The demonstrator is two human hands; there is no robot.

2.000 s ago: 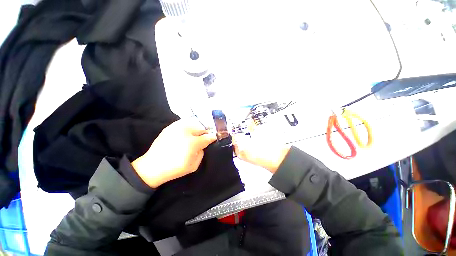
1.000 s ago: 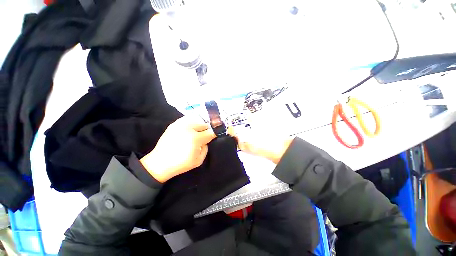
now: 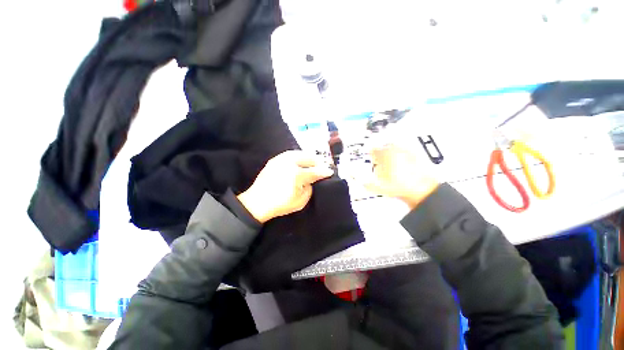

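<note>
The black fabric piece (image 3: 226, 157) lies left of the needle and hangs over the table's front edge. My left hand (image 3: 286, 186) pinches its edge beside the presser foot (image 3: 335, 143) of the white sewing machine (image 3: 383, 61). My right hand (image 3: 398, 172) is just right of the presser foot, apart from the cloth, with its fingers curled. Glare washes out its fingertips, so I cannot tell whether it holds something small.
Scissors with red and yellow handles (image 3: 508, 184) and black thread snips (image 3: 431, 149) lie right of my right hand. A ruler strip (image 3: 362, 264) runs along the front edge. Blue crates stand at left (image 3: 76, 280) and right (image 3: 587, 307). Khaki cloth (image 3: 41, 307) is at lower left.
My right hand has moved right, away from the cloth edge and presser foot. My left hand still pinches the cloth. The whole view has shifted, so things appear further right.
</note>
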